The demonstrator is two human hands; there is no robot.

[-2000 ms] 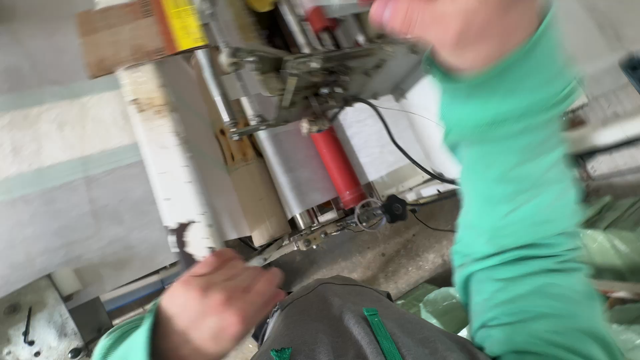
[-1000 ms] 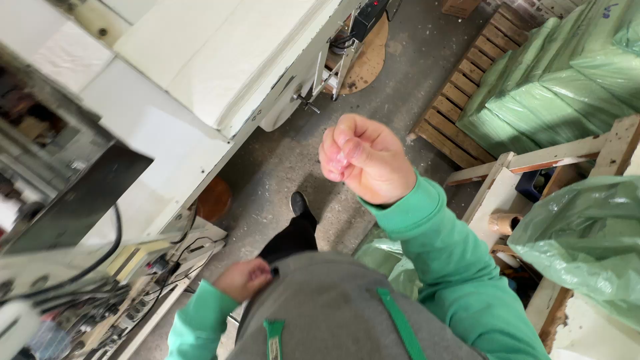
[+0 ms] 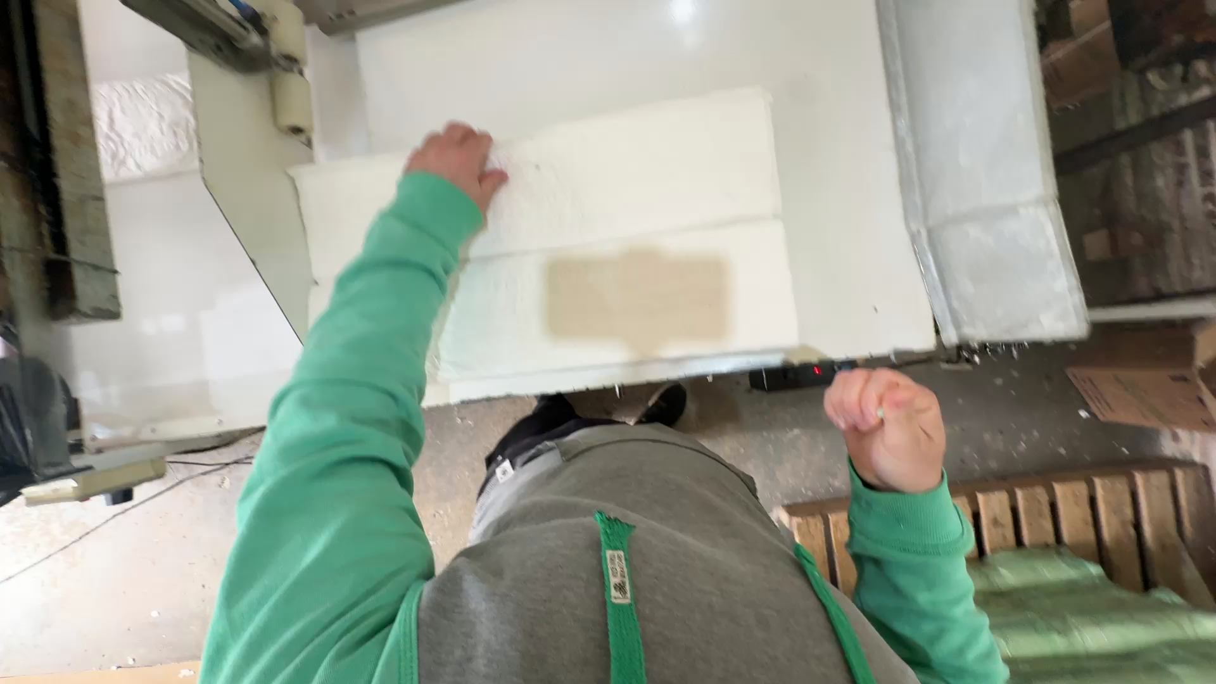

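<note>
My left hand (image 3: 458, 166) rests with bent fingers on the far edge of a white folded sheet (image 3: 646, 171), whose material I cannot tell. The sheet lies on a white machine table (image 3: 836, 190) and has a crease running across it. A tan rectangular patch (image 3: 636, 296) shows on its near half. My right hand (image 3: 888, 427) is raised off the table's near right edge, above the floor, with its fingers curled together. A tiny pale bit (image 3: 881, 413) shows at its fingertips; what it is cannot be told.
Pale rollers (image 3: 291, 71) stand at the table's upper left. A grey-white covered ledge (image 3: 993, 190) runs along the right side. A cardboard box (image 3: 1145, 375) is on the floor at right, and a wooden pallet (image 3: 1073, 532) with green wrapped goods (image 3: 1092, 617) lies at lower right.
The view has swung from a roller machine, past the floor and pallet, to the white table. My left hand, low near my body one second ago, now reaches onto the sheet. My right hand stays curled.
</note>
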